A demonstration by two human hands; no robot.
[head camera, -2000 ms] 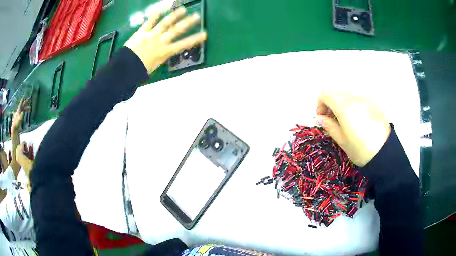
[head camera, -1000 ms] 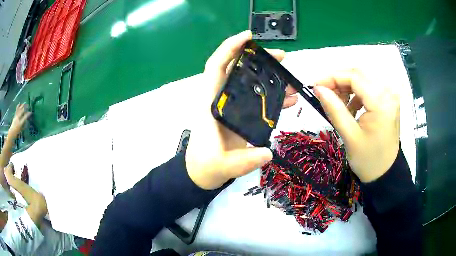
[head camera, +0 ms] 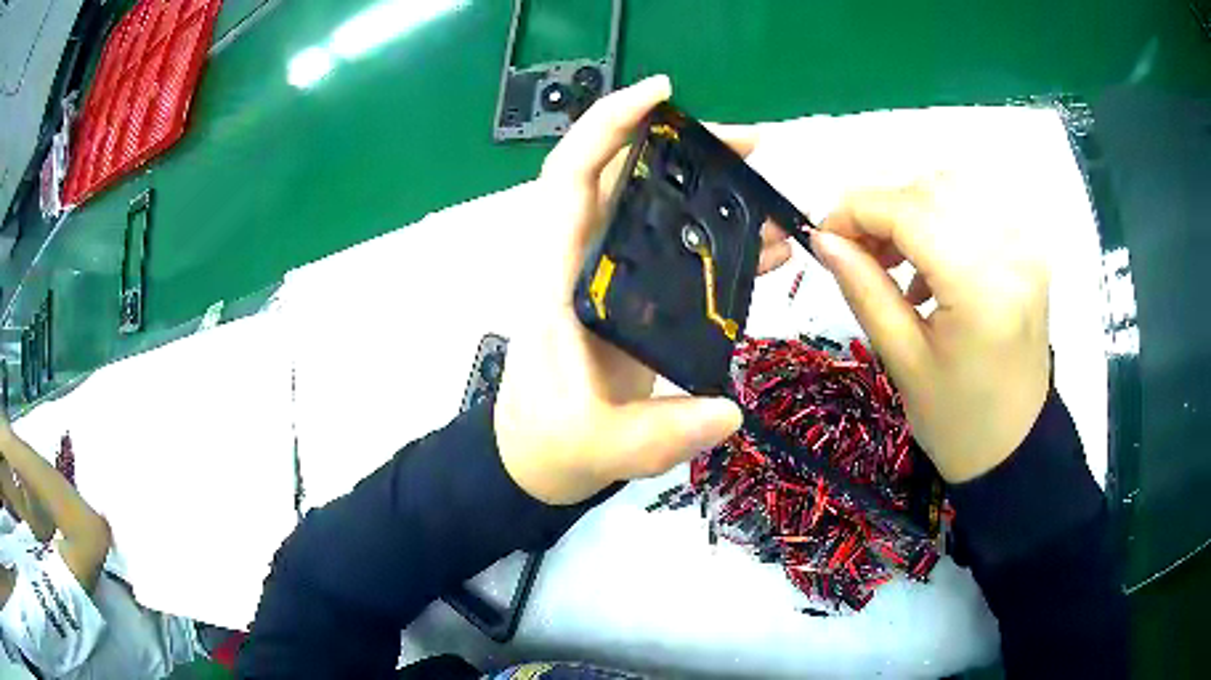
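My left hand point(head camera: 571, 345) holds a black phone frame point(head camera: 664, 292) tilted, its inner side with gold patches and an orange strip facing me. My right hand point(head camera: 950, 312) has thumb and index finger pinched at the frame's upper right long edge. A tiny part at the fingertips is too small to make out clearly. A pile of red-and-black side keys point(head camera: 823, 518) lies on the white sheet below the frame, partly hidden by it. A second phone frame point(head camera: 498, 611) lies on the sheet, mostly covered by my left forearm.
Phone frames lie on the green belt, one straight ahead point(head camera: 558, 100) and one further left point(head camera: 136, 259). A red tray point(head camera: 146, 93) is at the far upper left. Another person's arm point(head camera: 60, 498) is at the left edge beside a small pile of red parts.
Since two seconds ago, my left hand has come back from the belt with a frame, and my right hand has moved from the pile to its edge. Frames on the belt have shifted left.
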